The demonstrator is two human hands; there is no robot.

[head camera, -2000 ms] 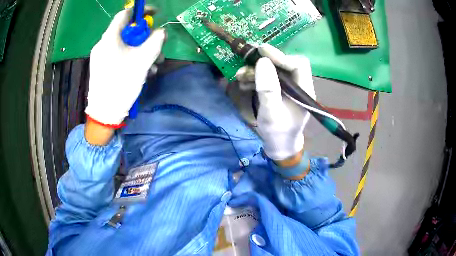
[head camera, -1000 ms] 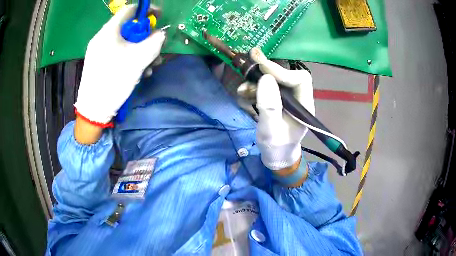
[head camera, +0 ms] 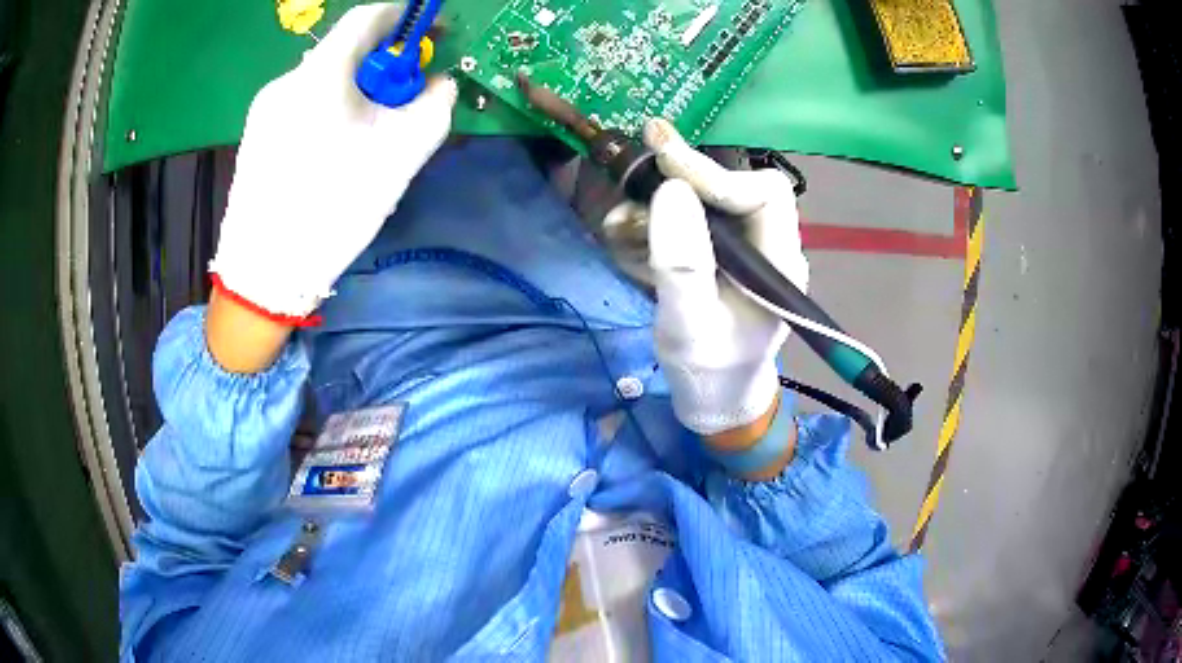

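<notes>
The green printed circuit board [head camera: 622, 58] lies tilted on the green mat at the top centre, cut off by the top edge. My right hand [head camera: 719, 272], white-gloved, holds the soldering iron [head camera: 778, 285] like a pen. Its tip is over the board's left part; contact cannot be told. My left hand [head camera: 324, 181], white-gloved, is left of the board and holds the blue desoldering pump [head camera: 390, 71], whose top is cut off by the frame. The fingertips are near the board's left corner; whether they hold anything small cannot be told.
The green mat [head camera: 881, 130] hangs over the bench's front edge. A yellow-brown sponge [head camera: 922, 33] lies in a dark holder at the upper right. A yellow lump [head camera: 300, 14] is on the mat at the upper left. The iron's cord [head camera: 836, 402] loops beside my right wrist.
My left hand with the pump has moved right, closer to the board. The iron has shifted slightly left. Earlier, the tip moved down from a component near the board's upper left.
</notes>
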